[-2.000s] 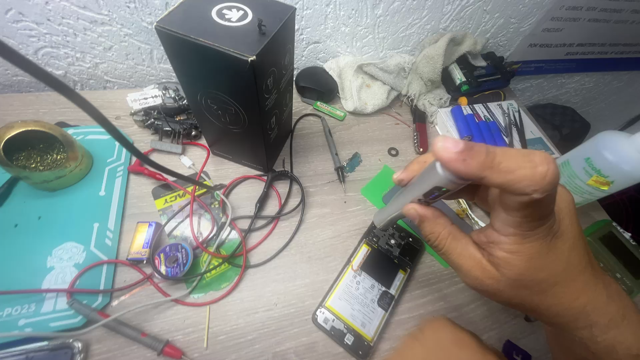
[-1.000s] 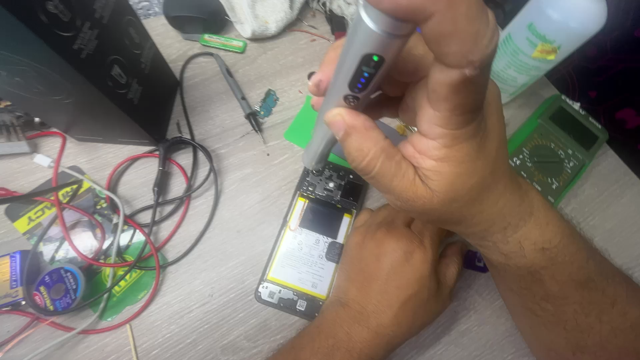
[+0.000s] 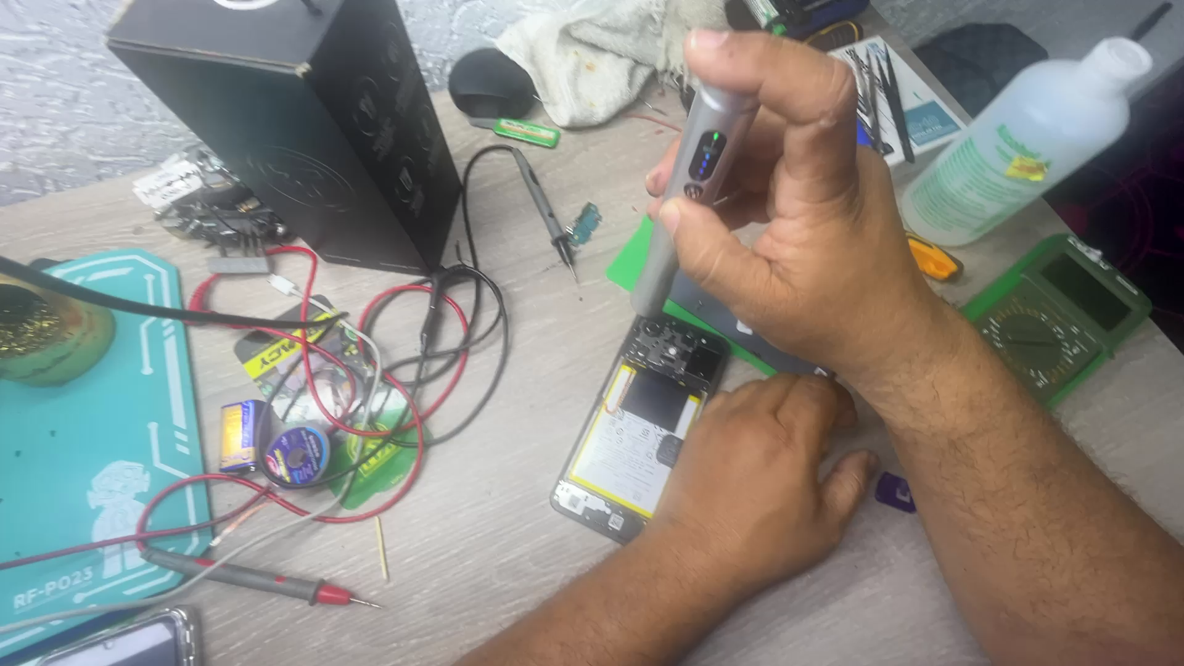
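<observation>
An opened smartphone [image 3: 638,430] lies slanted on the wood-grain table, its battery and upper inner parts exposed. My right hand [image 3: 786,203] is closed around a grey electric screwdriver [image 3: 696,185] with small green and blue lights; its lower end meets the phone's top left corner. The bit itself cannot be seen. My left hand [image 3: 758,472] rests against the phone's right edge, fingers bent, covering part of that side. Under my right hand, beside the phone's top, lie a green sheet [image 3: 632,264] and a dark flat panel [image 3: 708,305].
A black box [image 3: 305,139] stands at the back left, near tangled red and black multimeter leads [image 3: 421,370] and a solder spool [image 3: 296,455]. A teal mat [image 3: 92,416] lies far left. On the right are a plastic bottle [image 3: 1027,139] and a green multimeter [image 3: 1045,324].
My left hand, low and blurred two seconds ago, has come to the phone's right side. My right hand still holds the screwdriver, now more upright at the phone's top. The view has shifted.
</observation>
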